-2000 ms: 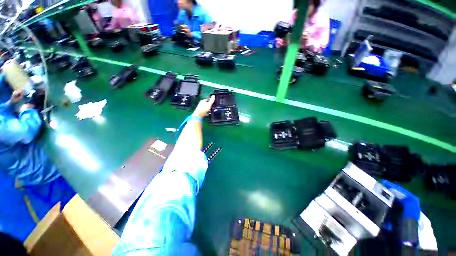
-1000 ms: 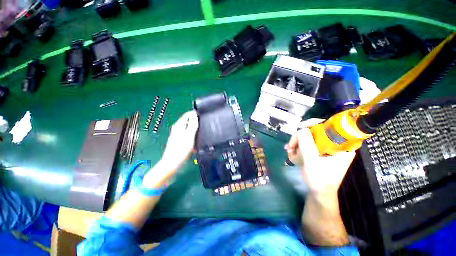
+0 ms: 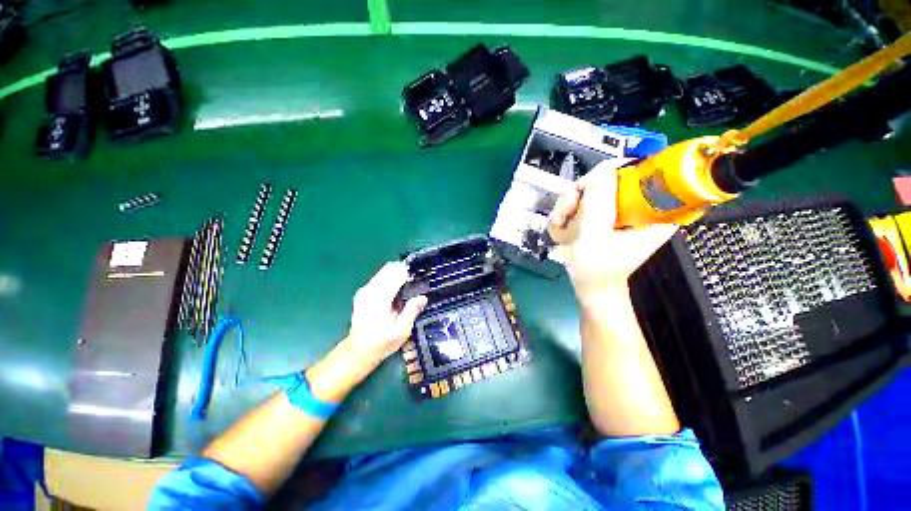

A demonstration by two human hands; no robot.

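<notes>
A black camera unit (image 3: 464, 334) lies in the brown jig (image 3: 469, 381) in front of me, its housing open and its far half partly raised. My left hand (image 3: 385, 311), with a blue wrist strap (image 3: 306, 396), grips the unit's left edge near the hinge. My right hand (image 3: 597, 235) is shut on the orange electric screwdriver (image 3: 664, 188), which hangs from a yellow-orange strap. The hand is over the right side of the white-grey screw feeder (image 3: 539, 180). The screwdriver's tip cannot be made out.
A black parts tray (image 3: 779, 289) with silver rows stands at right. Open black units (image 3: 464, 92) lie along the back. At left are a dark grey box (image 3: 125, 349), thin rods (image 3: 203, 274), two dotted strips (image 3: 267, 228) and a coiled blue cord (image 3: 208, 369). A cardboard box (image 3: 100, 479) is below.
The unit in the jig now shows a different inner face, its far half partly raised. My right hand has moved the screwdriver up and left to the feeder. My left hand stays at the unit's left.
</notes>
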